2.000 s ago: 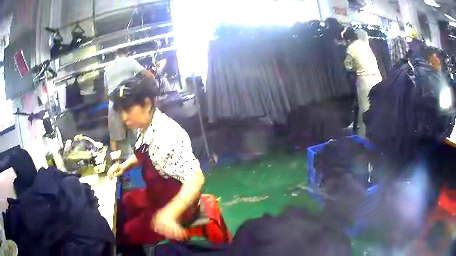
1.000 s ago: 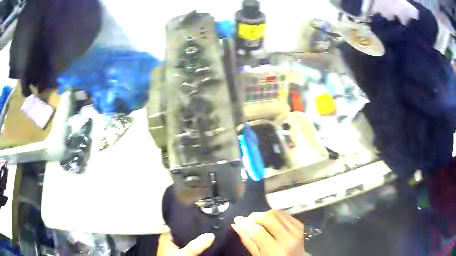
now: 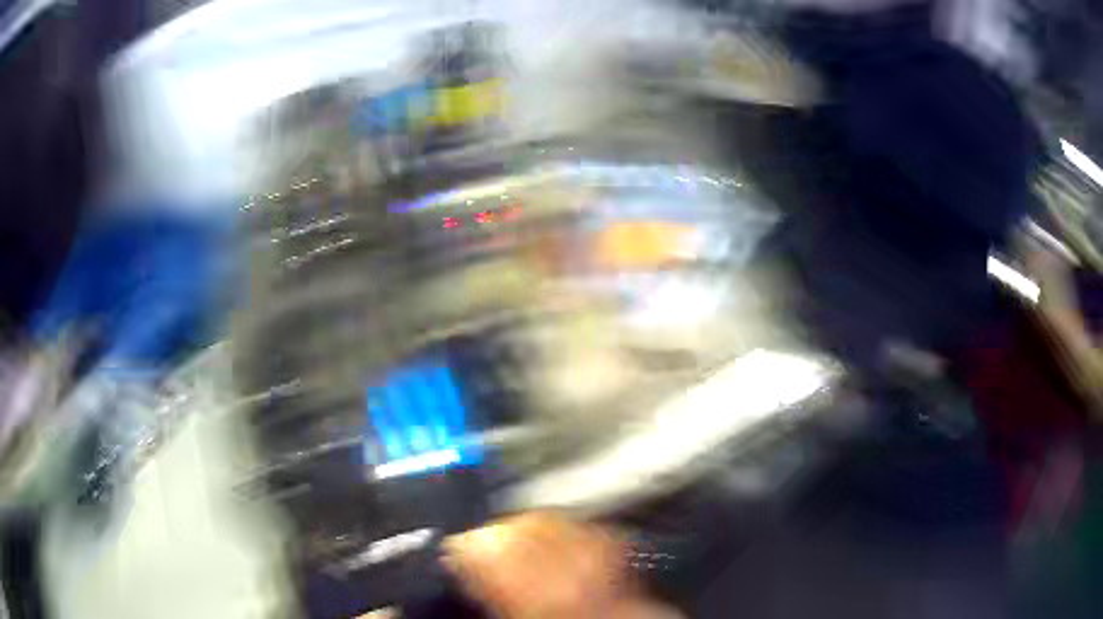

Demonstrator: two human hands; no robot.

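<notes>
The whole view is strongly blurred. My right hand (image 3: pixel 550 566) is at the bottom centre, at the near end of the button sewing machine (image 3: pixel 321 302), beside a dark garment piece (image 3: pixel 423 593). The blur hides whether its fingers grip the cloth. Of my left hand only a small skin-coloured sliver (image 3: pixel 377 614) shows at the bottom edge; the rest is cut off. The blue guard (image 3: pixel 417 411) stands just above my right hand. A shiny metal part (image 3: pixel 390 550), apparently the clamp, lies to the left of my right hand.
The blurred parts tray (image 3: pixel 593 369) and an orange item (image 3: pixel 644 242) are right of the head. A blue plastic bag (image 3: pixel 145 290) is at left on the whitish table (image 3: pixel 169 532). A large dark garment heap (image 3: pixel 913 157) is at right, with part of a person in dark red (image 3: pixel 1028 399) beyond.
The view has swung right since one second ago, so the machine and my hands sit further left and blur. My left hand has nearly left the picture.
</notes>
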